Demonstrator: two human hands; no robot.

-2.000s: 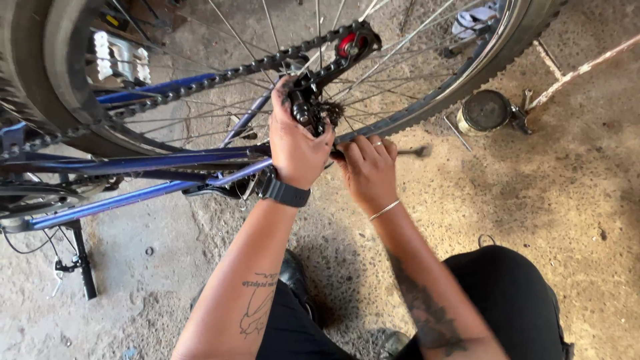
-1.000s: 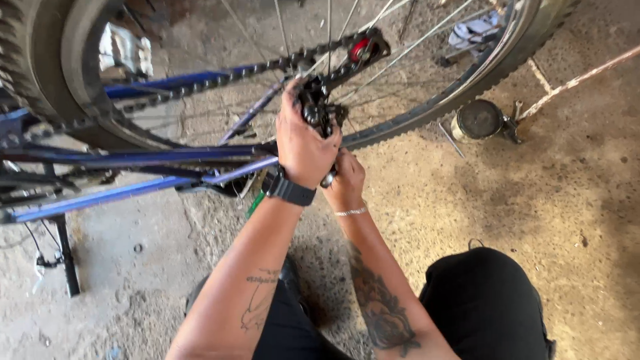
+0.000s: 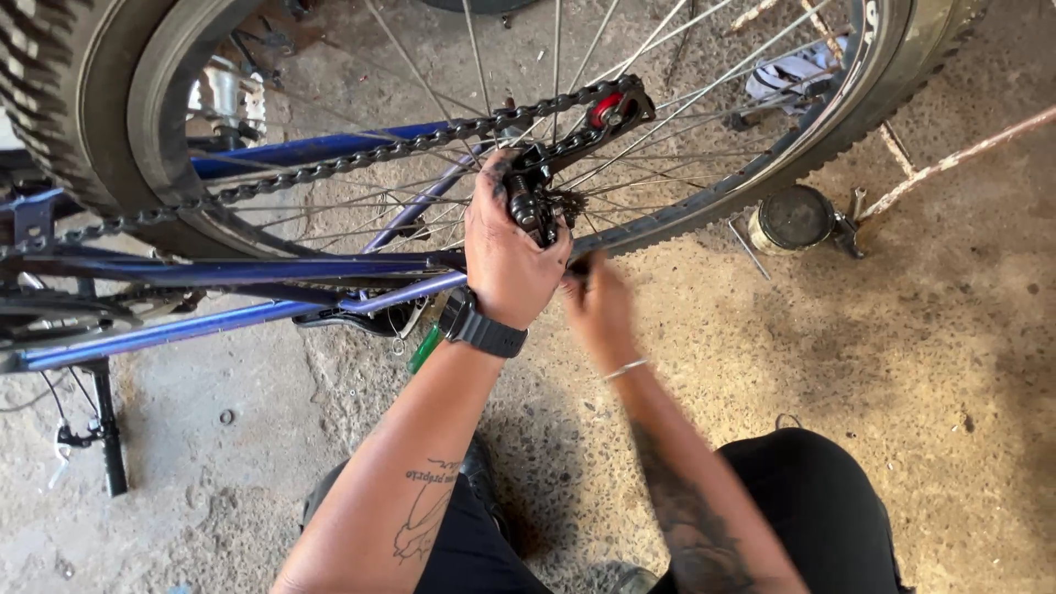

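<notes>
My left hand, with a black watch at its wrist, is closed around the rear derailleur of a blue bicycle. The chain runs from the red jockey wheel down to the left. Just right of the derailleur, below the rim of the spoked wheel, is my right hand, blurred, fingers curled near a dark thing I cannot make out. Whether it grips that thing is hidden. The blue frame tubes reach in from the left.
A round tin stands on the concrete floor, with a thin metal rod beside it and a rusty metal bar to its right. A green handle shows below the frame. A handlebar is at the lower left.
The long tool that stuck out right of my right hand two seconds ago no longer shows there. My right hand has turned and shifted beside the derailleur; my left hand keeps its hold.
</notes>
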